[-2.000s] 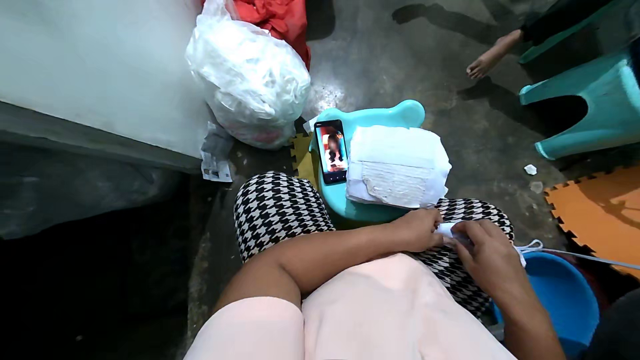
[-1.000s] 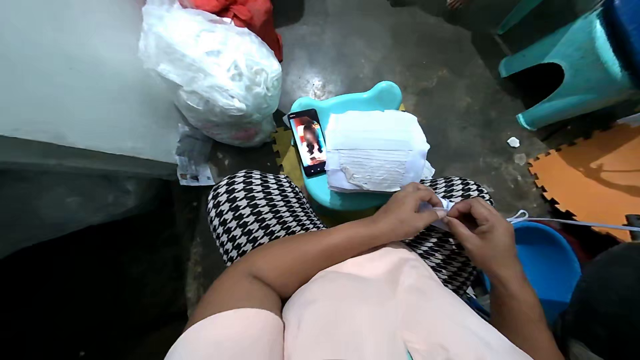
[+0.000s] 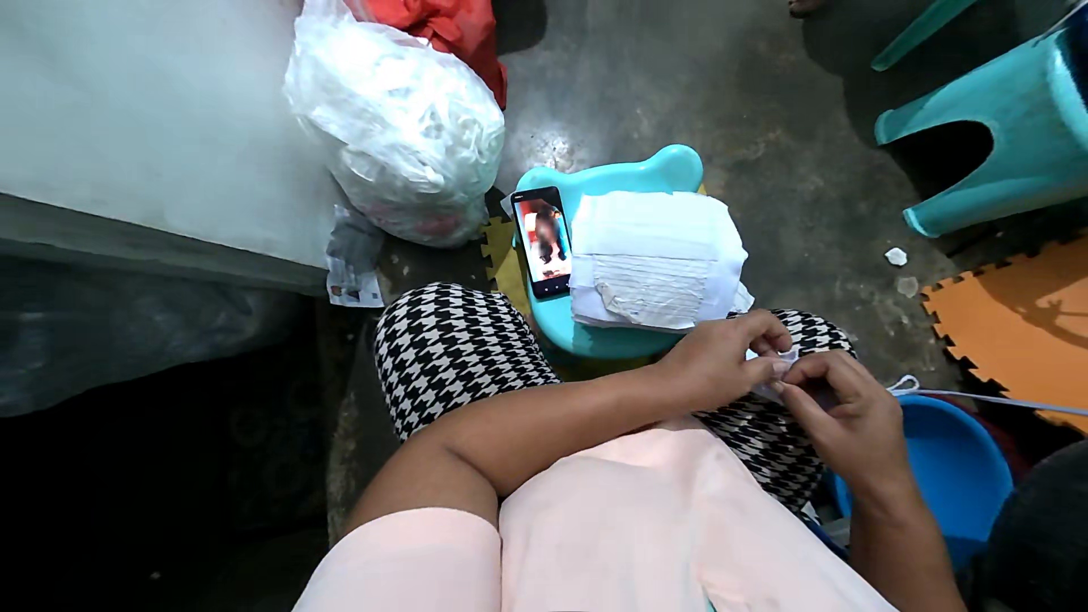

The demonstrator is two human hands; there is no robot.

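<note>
Over my right thigh, my left hand (image 3: 722, 361) pinches a small white piece (image 3: 767, 388), which looks like paper or thin plastic. My right hand (image 3: 846, 408) meets it there, thumb and forefinger on the same piece, so the fingertips of both hands nearly touch. The piece is partly hidden by my fingers. Just beyond my left hand, a stack of white sheets (image 3: 654, 229) lies on a turquoise plastic stool (image 3: 608, 340), its top sheet creased and ridged. A smartphone (image 3: 542, 242) with a lit screen lies left of the stack.
A stuffed clear plastic bag (image 3: 408, 127) and a red bag (image 3: 450, 34) stand at upper left beside a pale ledge (image 3: 161, 127). A blue basin (image 3: 956, 467) is at my right, with a white cord (image 3: 1003, 398) above it. Another turquoise stool (image 3: 1020, 136) and an orange foam mat (image 3: 1020, 314) are farther right.
Both hands stay close together at the small white piece, with the fingers shifting on it. The bare foot at the upper right has mostly left the view. The view itself has shifted.
</note>
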